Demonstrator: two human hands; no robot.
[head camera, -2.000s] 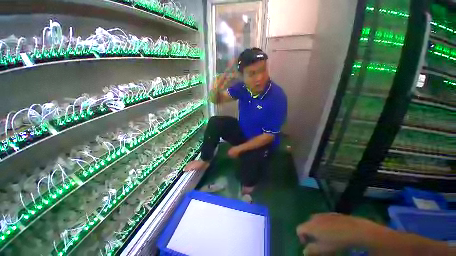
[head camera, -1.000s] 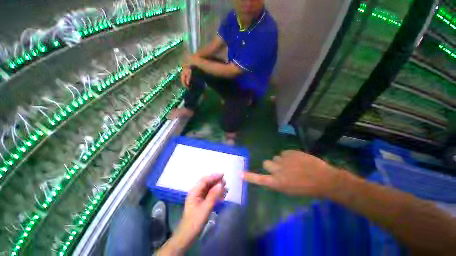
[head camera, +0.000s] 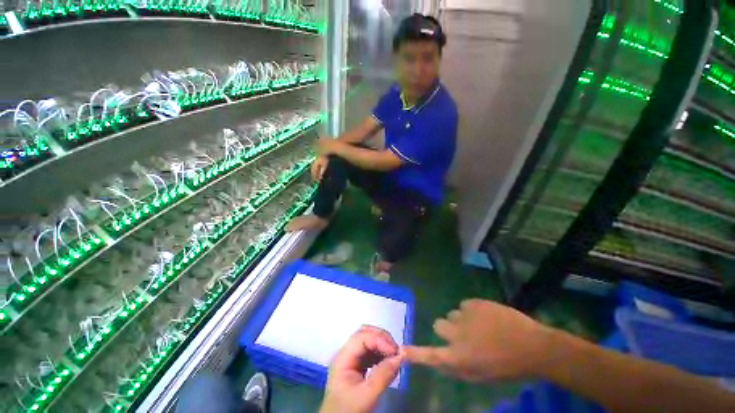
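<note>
My left hand (head camera: 364, 367) is at the bottom centre, over the near right corner of a blue tote (head camera: 284, 367). Its thumb and index finger are curled close together; whether a small thing is between them cannot be told. My right hand (head camera: 483, 343) comes in from the right, its index finger stretched out to the left fingertips, touching or nearly touching them. Its other fingers are curled and nothing shows in it. A flat white sheet (head camera: 318, 314) lies in the tote, partly hidden by my left hand.
Cabinet shelves (head camera: 149, 282) with green lights and white leads line the left, above a pale metal sill (head camera: 234, 314). A person in a blue shirt (head camera: 423, 141) sits beyond the tote. A dark-framed glass door (head camera: 588, 210) and more blue totes (head camera: 673, 335) are at the right.
My left hand has come into view since the first frame, and my right index finger now meets its fingertips. The seated person's raised hand has come down to the knee. The view has tilted.
</note>
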